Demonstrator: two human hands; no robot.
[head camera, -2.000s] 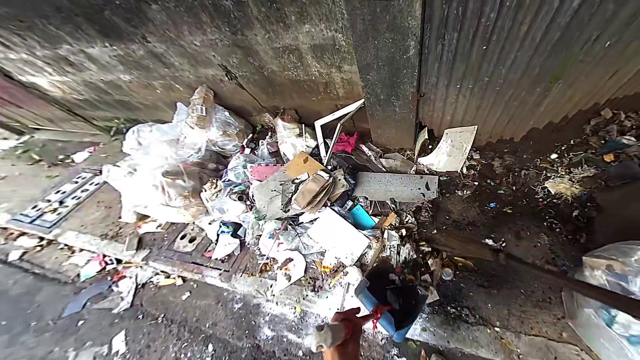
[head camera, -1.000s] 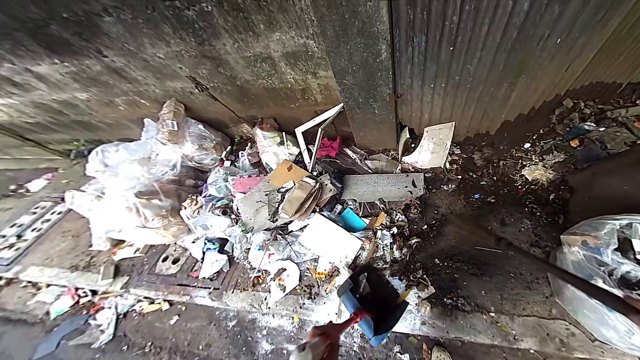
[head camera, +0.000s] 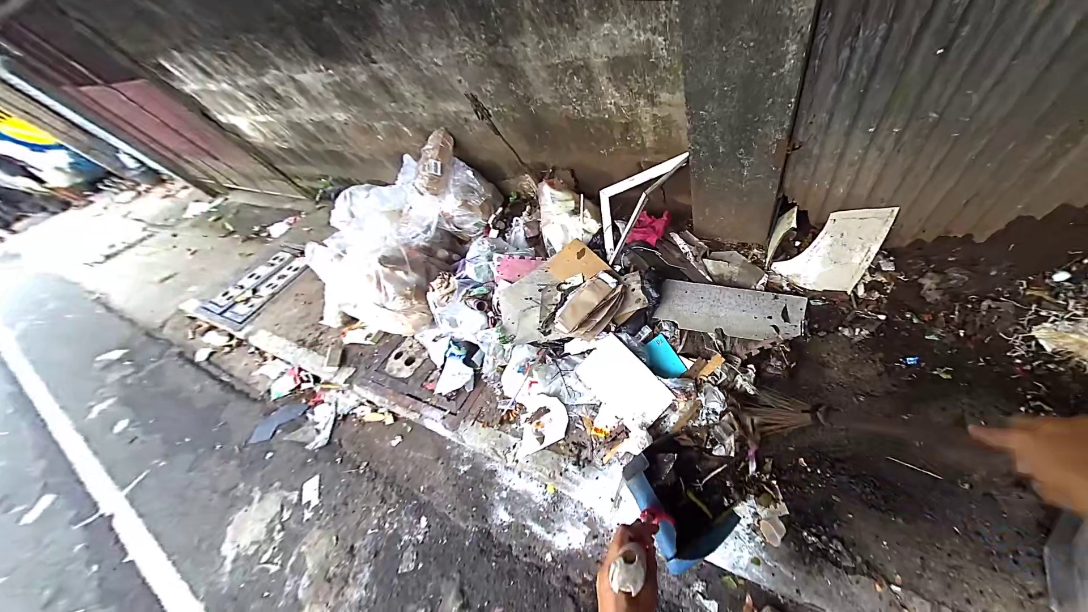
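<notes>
My left hand (head camera: 627, 568) is at the bottom centre, closed around the pale and red handle of a blue dustpan (head camera: 659, 501). Dark debris lies in the pan, beside the heap's lower edge. At the right edge, my right hand (head camera: 1041, 459) is blurred and partly out of frame, at the handle of a stick broom; its grip shows poorly. The broom's bristles (head camera: 778, 416) touch the litter just above and right of the pan. Close by lie a white board (head camera: 625, 382), a blue-green folder (head camera: 665, 357) and torn plastic bags.
Filled clear plastic bags (head camera: 382, 246) lean near a stained concrete wall (head camera: 544, 68). A white frame (head camera: 646, 183), cardboard (head camera: 591, 302) and a grey panel (head camera: 731, 308) top the heap. A metal grate (head camera: 255, 289) lies left; corrugated sheeting (head camera: 943, 110) stands right.
My right hand has come into view at the right edge. The clear bag seen at the right earlier is now mostly out of view. My left hand stays on the dustpan.
</notes>
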